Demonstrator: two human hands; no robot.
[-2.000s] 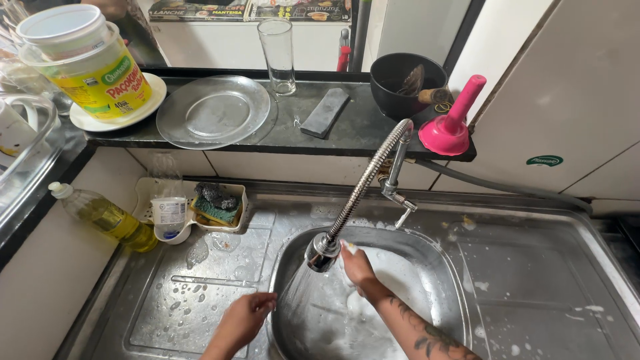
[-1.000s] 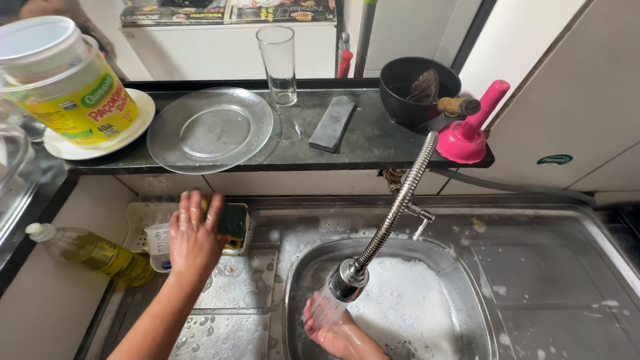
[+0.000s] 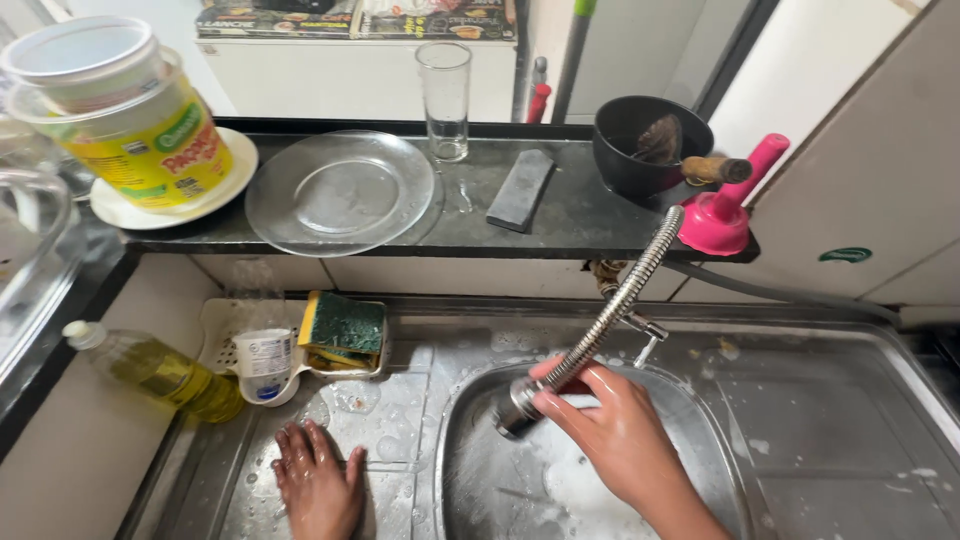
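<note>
My right hand [image 3: 600, 420] grips the lower end of the flexible metal faucet hose [image 3: 611, 311], just above its spray head [image 3: 516, 411], over the steel sink basin [image 3: 442, 465]. Water sprays from the head, and white suds lie in the basin. My left hand [image 3: 319, 480] rests palm down with fingers spread on the wet, soapy steel drainboard [image 3: 386, 439], holding nothing. Beyond it, green and yellow sponges [image 3: 343, 326] sit in a white plastic caddy [image 3: 217, 337], beside a white tub [image 3: 264, 356]. A bottle of yellow dish soap [image 3: 169, 375] leans to the left.
On the dark stone ledge [image 3: 465, 244] stand a yellow-labelled plastic bucket [image 3: 161, 154] on a white plate [image 3: 112, 210], a clear glass plate [image 3: 341, 195], a drinking glass [image 3: 446, 105], a sharpening stone [image 3: 521, 189], a black pot [image 3: 637, 161] and a pink plunger [image 3: 720, 217].
My left hand has come back from the sponge caddy to the drainboard. My right hand, under the spray one second ago, has taken hold of the faucet's spray end. A sponge now stands upright in the caddy.
</note>
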